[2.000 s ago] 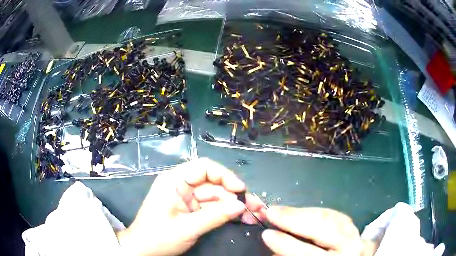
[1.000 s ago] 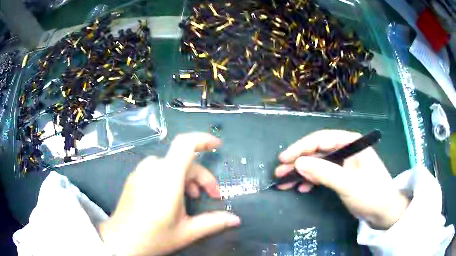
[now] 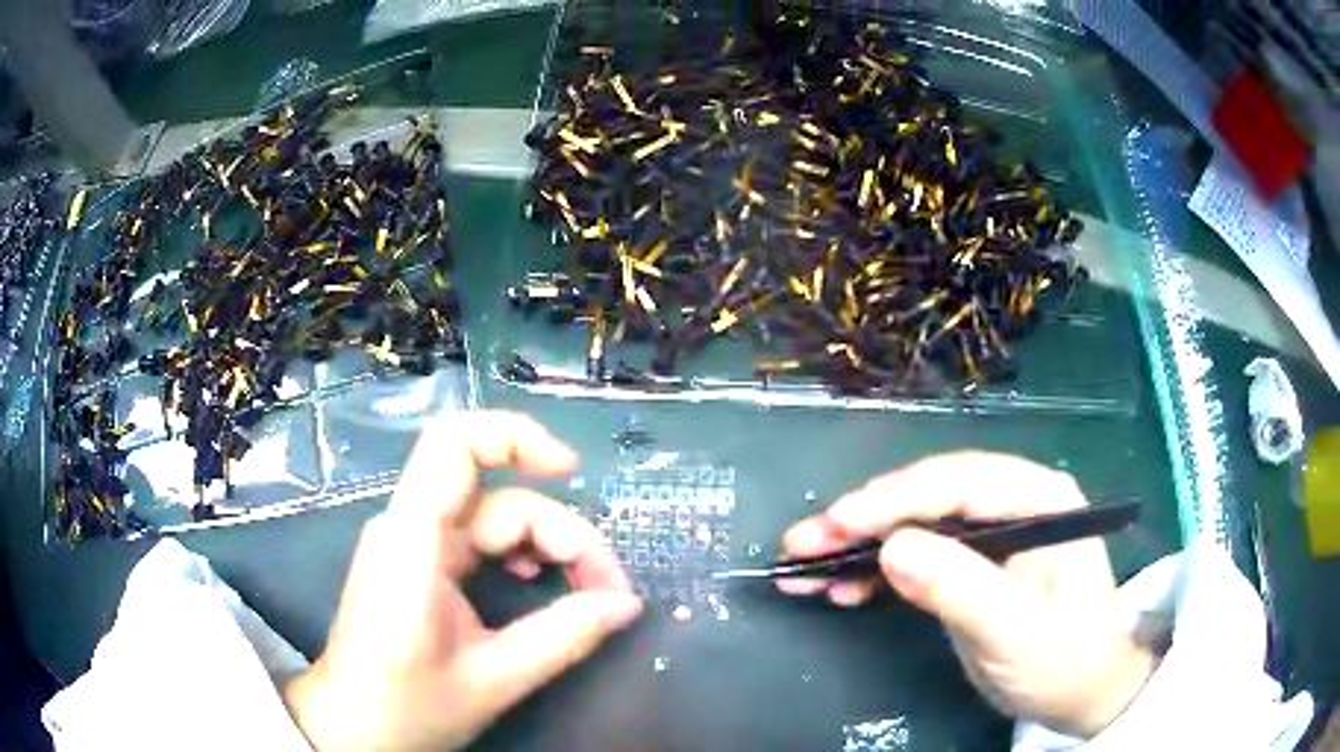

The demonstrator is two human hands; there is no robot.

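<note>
A patch of clear pieces [image 3: 670, 514] lies flat on the dark green mat between my hands, in a grid of small squares. My right hand [image 3: 977, 566] holds dark tweezers [image 3: 1051, 526] like a pen, their bright tip over the patch's lower right part. My left hand [image 3: 470, 588] is at the patch's left edge, thumb and index fingertips together at its lower left corner; whether something small is pinched there cannot be told. A small dark part [image 3: 634, 436] lies on the mat just above the patch.
A left clear tray [image 3: 368, 426] and a fuller right clear tray [image 3: 882, 400] hold heaps of black parts with gold tails behind my hands. A second whitish patch [image 3: 877, 735] lies at the bottom edge. At right are a ribbed strip [image 3: 1193, 382], a red item [image 3: 1261, 135] and a clear ring-like item [image 3: 1273, 411].
From close together two seconds ago, my hands have moved apart, uncovering the patch. Since one second ago, my left fingertips have closed together and the tweezers' tip has moved left onto the patch.
</note>
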